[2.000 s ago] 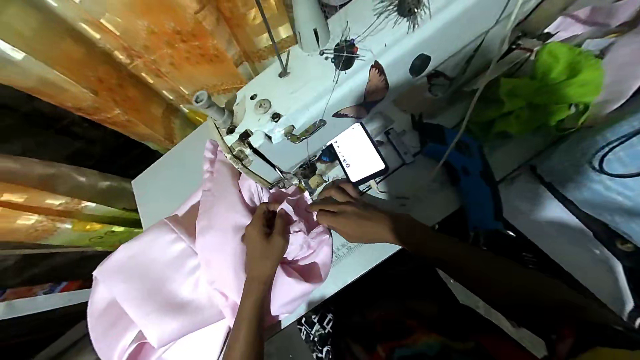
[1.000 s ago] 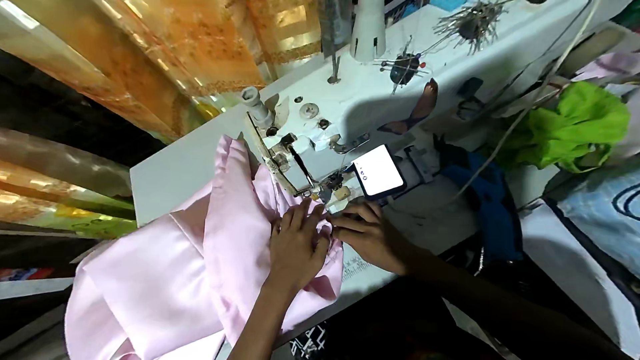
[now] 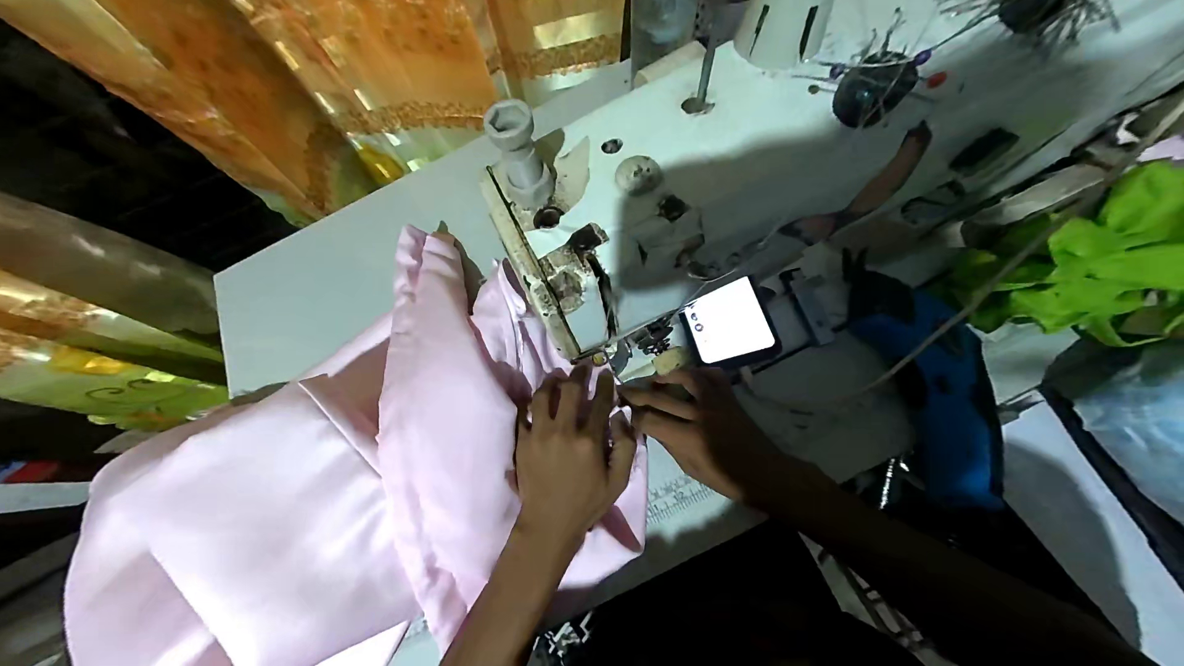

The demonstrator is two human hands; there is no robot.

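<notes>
Pink satin-like fabric (image 3: 305,499) lies bunched over the left side of the sewing table and reaches under the head of a white sewing machine (image 3: 740,157). My left hand (image 3: 569,453) rests on the fabric, its fingers bent and pointing at the needle area. Beside it, my right hand (image 3: 698,430) has its fingertips at the fabric's edge, close to the presser foot, which is mostly hidden. Whether the right fingers pinch the cloth cannot be made out. A device with a bright screen (image 3: 731,321) sits just beyond my right hand.
Orange and green curtains (image 3: 370,65) hang behind the table (image 3: 296,277). Pin holders, one a dark pincushion (image 3: 869,90), sit on the machine. A blue and black item (image 3: 943,398) hangs to the right, near bright green cloth (image 3: 1101,259) and denim (image 3: 1128,407). A cord (image 3: 980,296) crosses there.
My left hand has gone from bunched fingers at the fabric to lying flatter on top of it. The right hand stays near the presser foot. The view has shifted closer to the machine.
</notes>
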